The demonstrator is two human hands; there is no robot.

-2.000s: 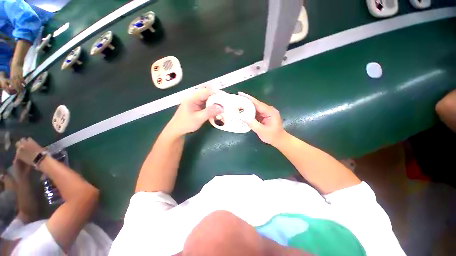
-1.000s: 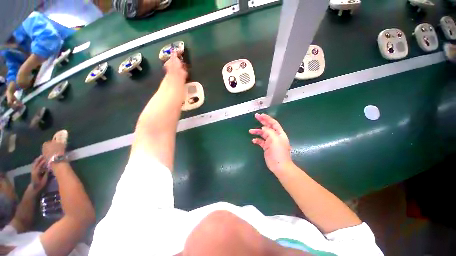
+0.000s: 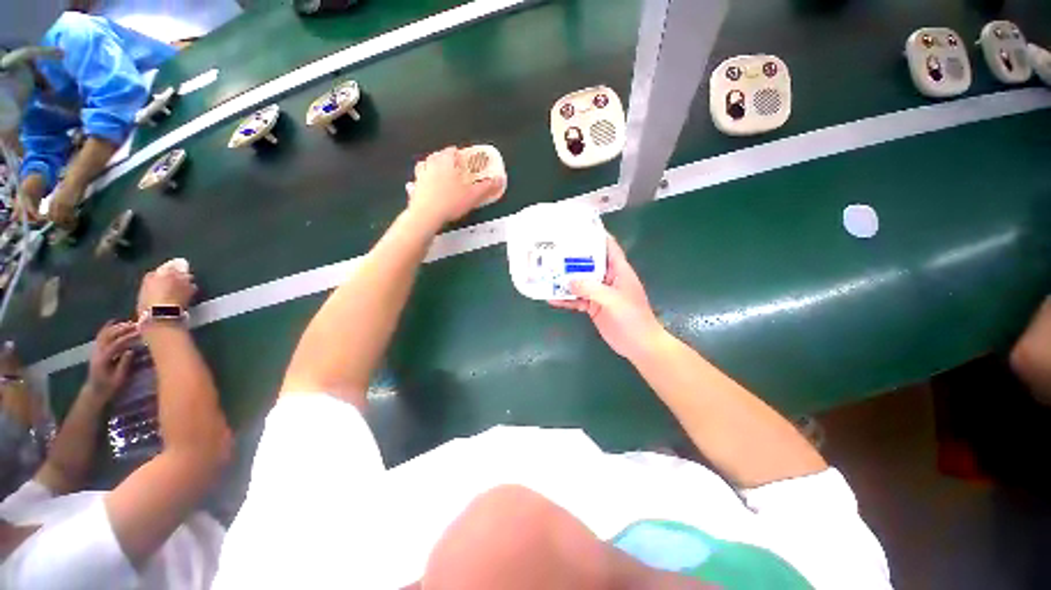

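My right hand (image 3: 619, 302) holds a cream back shell (image 3: 532, 267) above the near green surface, its open side up, showing a blue cylinder and blue board. My left hand (image 3: 447, 187) is on a cream front cover (image 3: 485, 173) on the belt just behind the metal rail, with its fingers over the cover's left part. The slotted grille shows beside the fingers. The thumb is at the cover's near edge.
A grey upright post (image 3: 663, 104) stands on the metal rail (image 3: 738, 168). More front covers (image 3: 588, 127) lie on the belt. Back shells (image 3: 334, 104) stand raised at the far left. A white disc (image 3: 860, 221) lies at right. Another worker's hand (image 3: 164, 295) is at left.
My left hand has moved from a back shell on the belt to a front cover. My right hand, empty a second ago, now holds a back shell. Covers on the belt have shifted right.
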